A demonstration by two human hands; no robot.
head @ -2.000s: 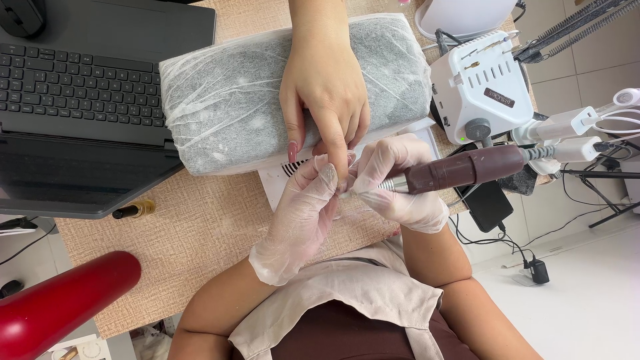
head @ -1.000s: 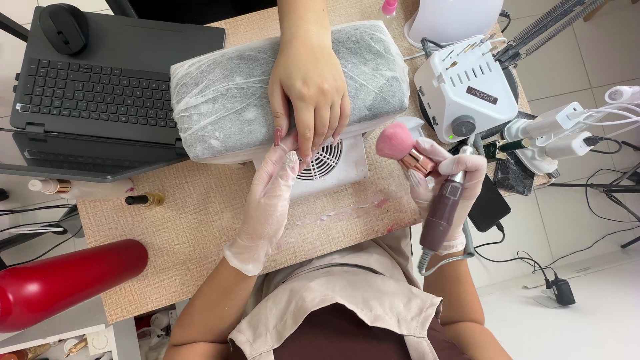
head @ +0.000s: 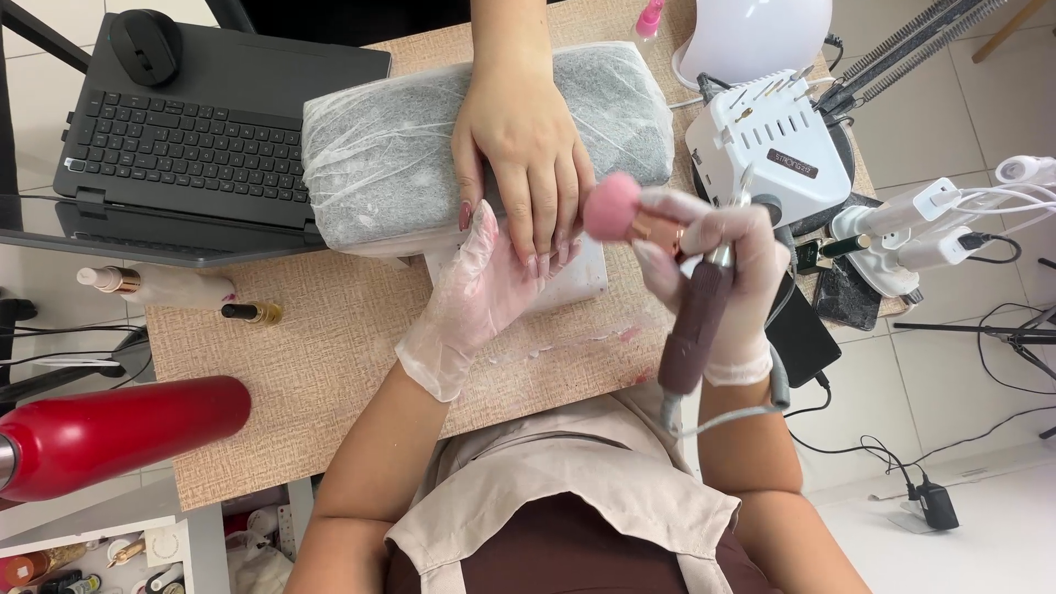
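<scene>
My left hand (head: 487, 289), in a translucent glove, lies palm up beneath the fingertips of another person's hand (head: 528, 157). That hand rests on a fabric-covered armrest cushion (head: 379, 157), its long nails painted dusky pink. In my gloved right hand (head: 726, 264) are two things: a pink-bristled dust brush (head: 612, 206) with a copper-coloured handle, and a brown nail drill handpiece (head: 697, 322) with its cable hanging down. The bristles are close to the other hand's outer fingers; whether they touch is unclear. A white dust collector (head: 586, 276) is partly hidden below the hands.
A laptop (head: 198, 140) with a mouse on it is at left. Nearer lie a pump bottle (head: 157, 285), a small black-capped bottle (head: 253, 313) and a red flask (head: 132, 429). On the right are the white drill unit (head: 767, 157), a power strip (head: 891, 239) and cables.
My right hand has taken up the pink brush and, since a second ago, brought it close to the other person's fingers. My left hand has opened out beneath them.
</scene>
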